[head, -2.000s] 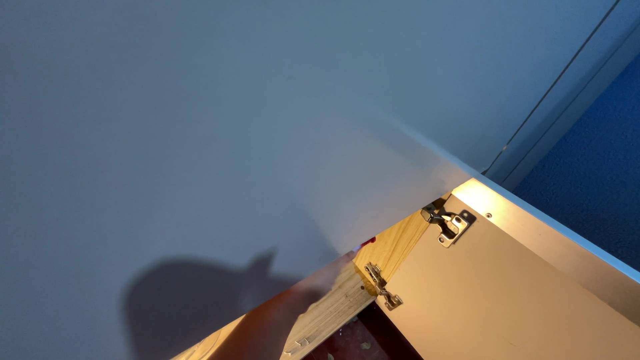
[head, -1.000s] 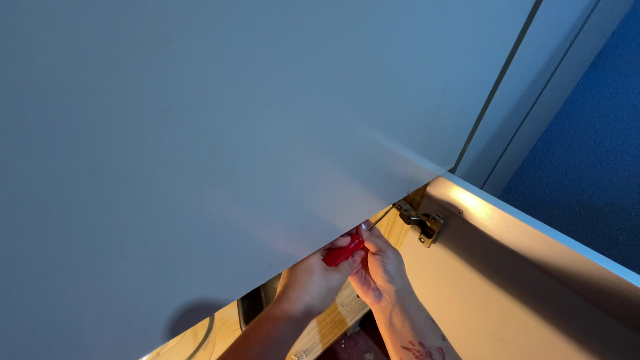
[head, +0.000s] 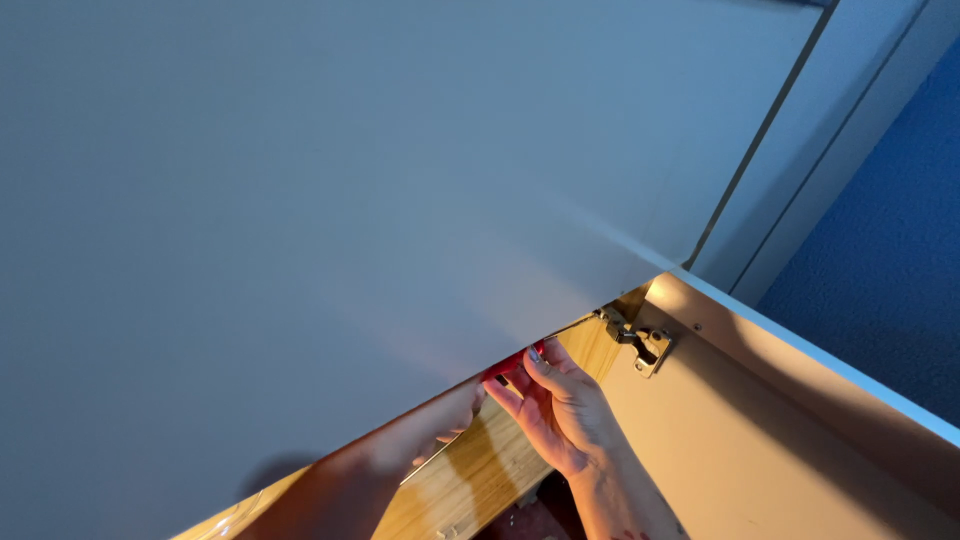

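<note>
A red-handled screwdriver [head: 514,365] lies along the lower edge of the large pale cabinet door [head: 337,225], its thin shaft reaching up to a metal cup hinge [head: 634,337]. My right hand [head: 559,409] has its thumb and fingers around the handle, with the palm side toward the view. From the lower left comes my left hand [head: 450,424], blurred, its fingers curled at the rear end of the same handle; the door edge hides part of it. The hinge joins the door to the cabinet's side panel [head: 720,427].
A wooden board [head: 480,465] lies below the hands, with a dark red surface [head: 525,521] beneath it. The cabinet's front edge [head: 817,356] slopes down to the right. Beyond it stands a blue textured wall [head: 877,247].
My right hand, not in view two seconds ago, came onto the screwdriver by one second ago and stays there. More of the screwdriver and left hand is now behind the door edge.
</note>
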